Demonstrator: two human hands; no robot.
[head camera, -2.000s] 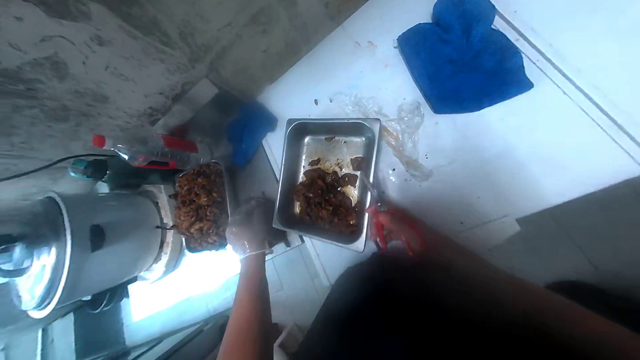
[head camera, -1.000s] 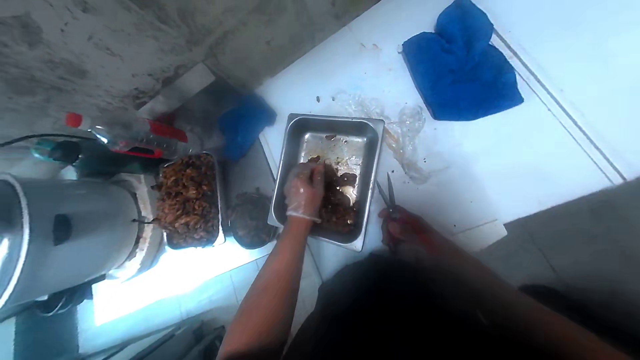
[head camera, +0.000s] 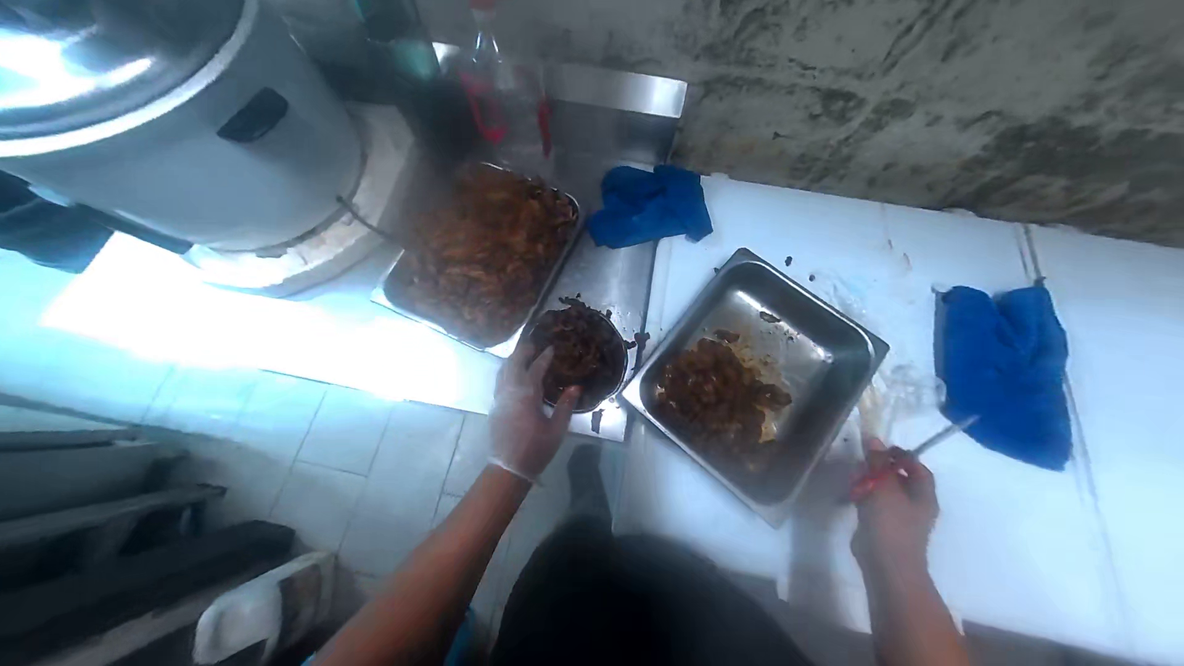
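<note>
My left hand (head camera: 529, 407), in a clear disposable glove, has its fingers at the near left rim of a round bowl (head camera: 610, 393) of dark cooked meat pieces (head camera: 578, 347). Whether it grips the bowl or the meat cannot be told. Red-handled scissors (head camera: 939, 437) are in my bare right hand (head camera: 895, 490), blades pointing away to the right. Between the hands a steel pan (head camera: 837, 319) stands turned at an angle, with brown meat pieces (head camera: 717, 393) heaped at its left. A fuller tray of meat (head camera: 490, 250) is left of the bowl.
A large metal pot (head camera: 231, 157) stands at the upper left, near a plastic bottle (head camera: 486, 65). One blue cloth (head camera: 652, 205) lies behind the bowl, another (head camera: 1004, 375) at the right beside crumpled clear plastic (head camera: 902, 393). A concrete wall (head camera: 925, 111) runs behind the white table.
My left hand has moved out of the steel pan, leftward to the round bowl. My right hand, with the scissors, is now farther from the pan. The view has shifted and turned.
</note>
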